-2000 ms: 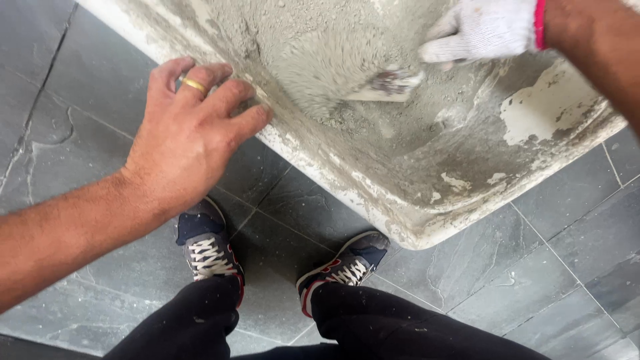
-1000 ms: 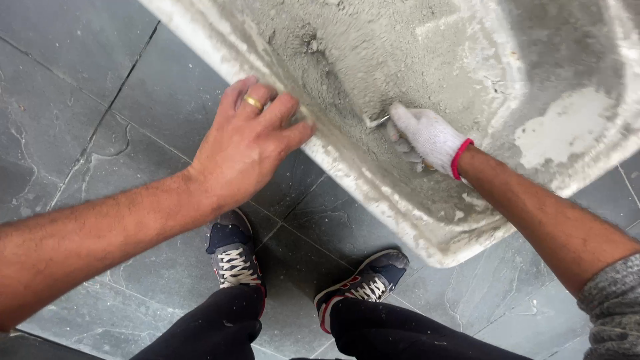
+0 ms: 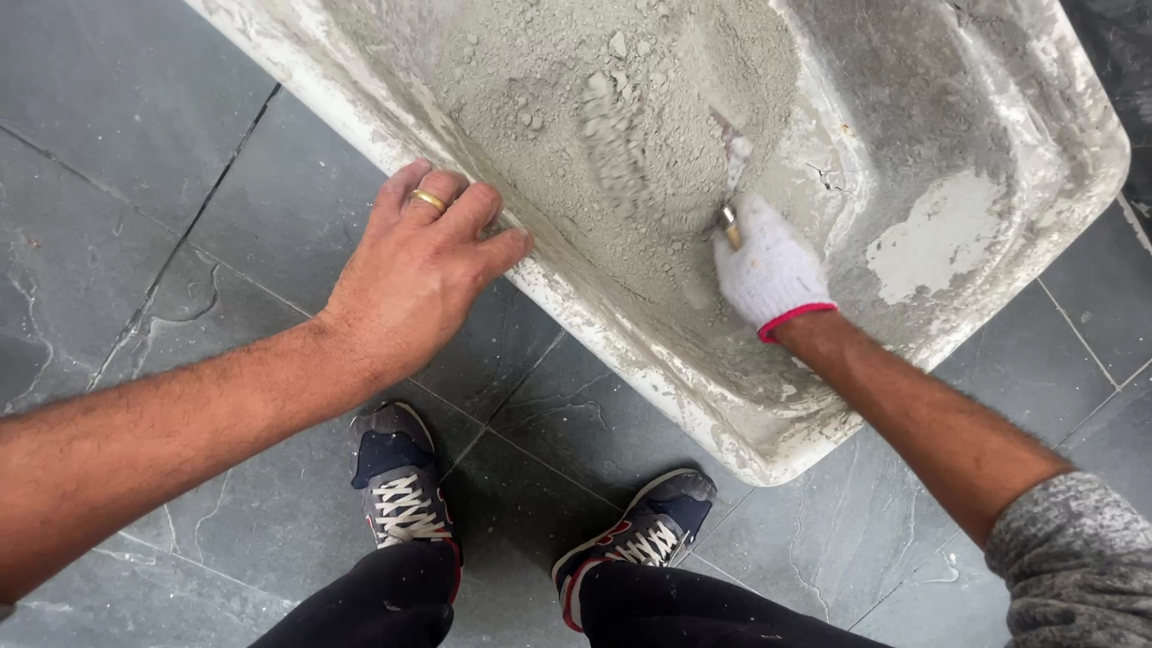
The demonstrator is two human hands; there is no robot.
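My bare left hand, with a ring on one finger, rests with its fingertips over the near rim of a white, mortar-stained tub. Inside the tub, my right hand, in a white knit glove with a red cuff, is closed around the handle of a trowel. The trowel's metal neck and part of its smeared blade show beyond the fingers; the rest of the blade is blurred or hidden against the mix. Grey, crumbly cement powder lies heaped around and to the left of the trowel.
Dark grey slate-like floor tiles surround the tub. My two laced shoes stand close to its near side, a left shoe and a right shoe. A pale dried patch marks the tub's right part.
From two seconds ago, when it was near the top edge of the view, my gloved hand has come lower in the tub. The bare left hand stays at the rim. The view has shifted.
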